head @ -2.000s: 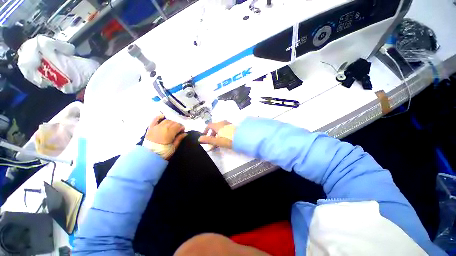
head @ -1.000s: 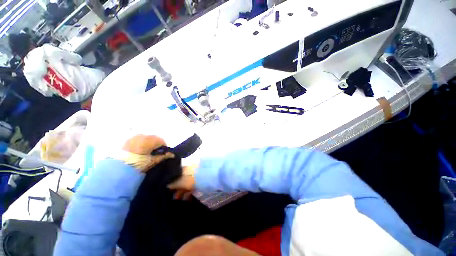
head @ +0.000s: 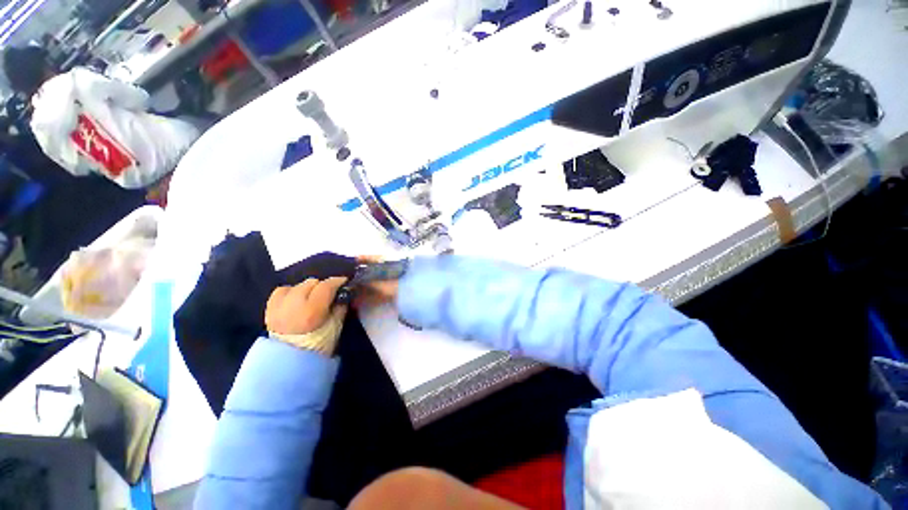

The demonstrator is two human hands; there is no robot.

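Note:
The black fabric piece (head: 221, 304) lies on the white table left of the needle and hangs over the front edge into the lap. My left hand (head: 304, 307) grips its edge. My right hand (head: 376, 289), partly hidden by its sleeve, is close beside the left, its fingers at a small dark strip (head: 380, 270), probably a label, at the cloth's edge. Whether the right fingers grip it is unclear. The sewing machine (head: 505, 169) with "JACK" lettering stands behind; its needle area (head: 430, 231) is just beyond my hands, with no cloth visible under it.
Right of the needle lie black label piles (head: 591, 171), thread snips (head: 580, 215) and a black scrap bundle (head: 732, 164). A cable crosses the table's right end. An open notebook (head: 121, 423) lies at the left. A person in white (head: 110, 129) is at the upper left.
The cloth has moved left from the needle area and now spreads across the table left of my hands. My left hand has come forward from the machine; my right went down to the lap side and back up.

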